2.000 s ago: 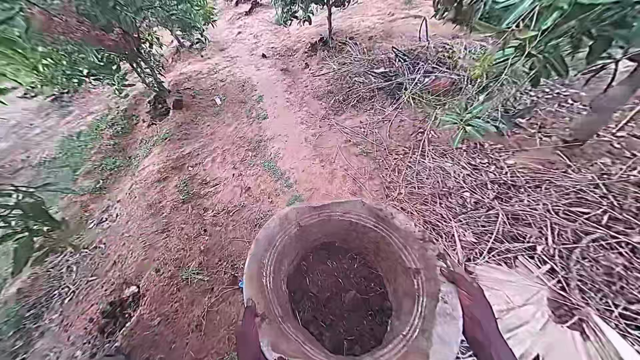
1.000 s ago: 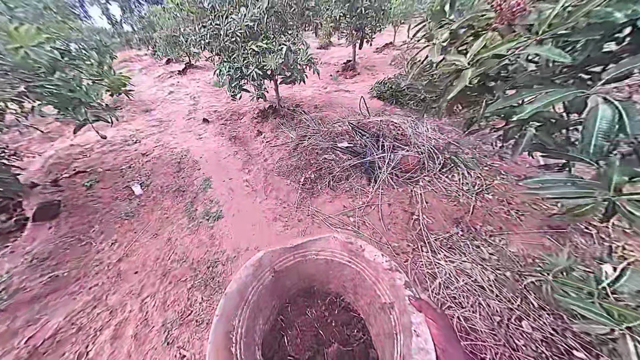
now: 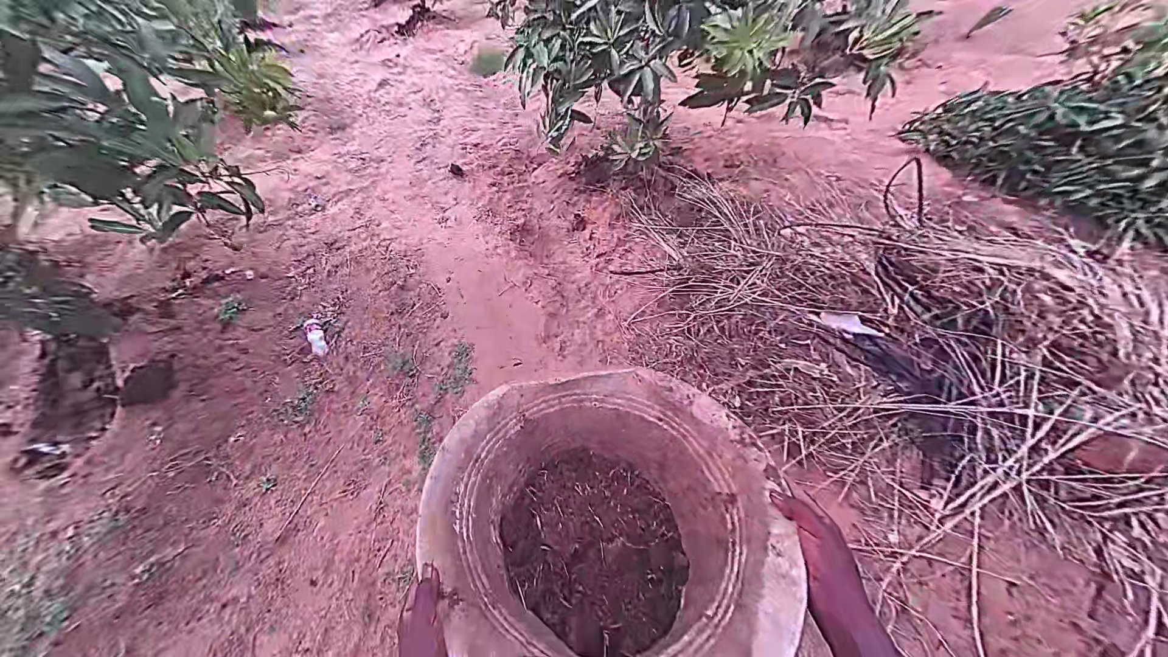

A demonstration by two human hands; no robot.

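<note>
A wide round basin (image 3: 757,584) with a worn, chipped rim and ringed inner wall is carried upright at the bottom centre. Dark crumbly soil (image 3: 593,538) mixed with bits of straw lies in its bottom. My left hand (image 3: 423,616) grips the rim at the left, only its fingers showing at the lower edge. On the opposite side my right hand (image 3: 826,566) holds the rim, its fingertips at the outer edge and the rest of the fingers hidden beneath.
Reddish bare ground forms a path (image 3: 502,310) ahead. Dry sticks and stalks (image 3: 985,383) are heaped at the right. A leafy small tree (image 3: 639,73) stands ahead, with foliage (image 3: 119,119) at the left and cut leafy branches (image 3: 1068,146) at the far right. White litter (image 3: 316,338) lies left of the path.
The view has moved forward along the path; the stick heap and the small tree are nearer. My left hand, out of view one second ago, shows again on the rim.
</note>
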